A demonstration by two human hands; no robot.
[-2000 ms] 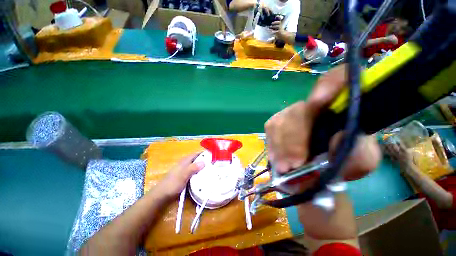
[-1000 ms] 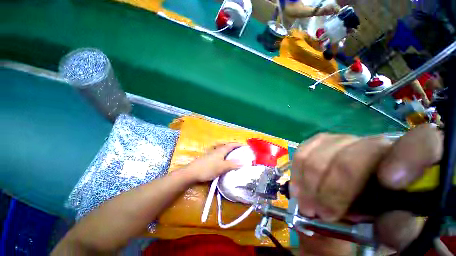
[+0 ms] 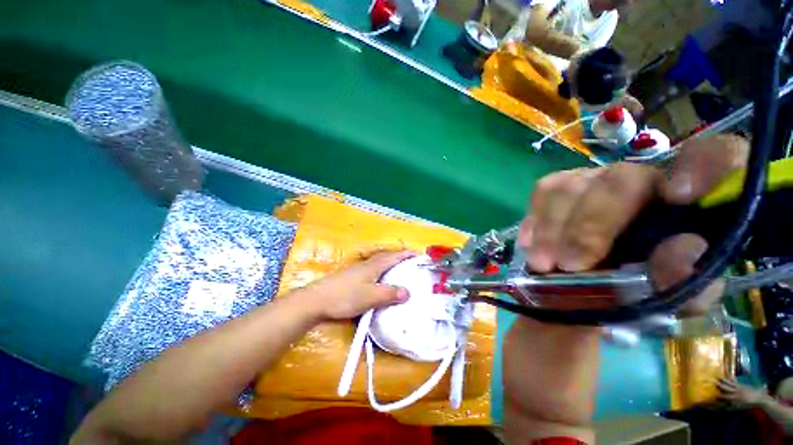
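Note:
A white appliance housing point(image 3: 416, 326) lies on the orange work nest point(image 3: 326, 235), with white strips at its sides and a white cord looping below it. A red flared part point(image 3: 441, 253) at its top is mostly hidden by the tool. My left hand point(image 3: 369, 282) rests on the housing's left side, fingers over its upper edge. My right hand point(image 3: 609, 213) is closed around the electric screwdriver point(image 3: 583, 289), black with a yellow label. Its silver jaw tip is at the housing's upper right; the exact contact point is hidden.
A speckled bag point(image 3: 196, 287) lies left of the nest, with an upright clear container point(image 3: 139, 126) behind it. The green conveyor belt point(image 3: 287, 113) runs beyond. Across it are a person, another orange nest point(image 3: 530, 87) and white housings point(image 3: 614, 127). An open carton point(image 3: 643, 430) is at lower right.
The screwdriver in my right hand has moved from the housing's lower right to its upper right, now covering much of the red part. The person across the belt has bent forward.

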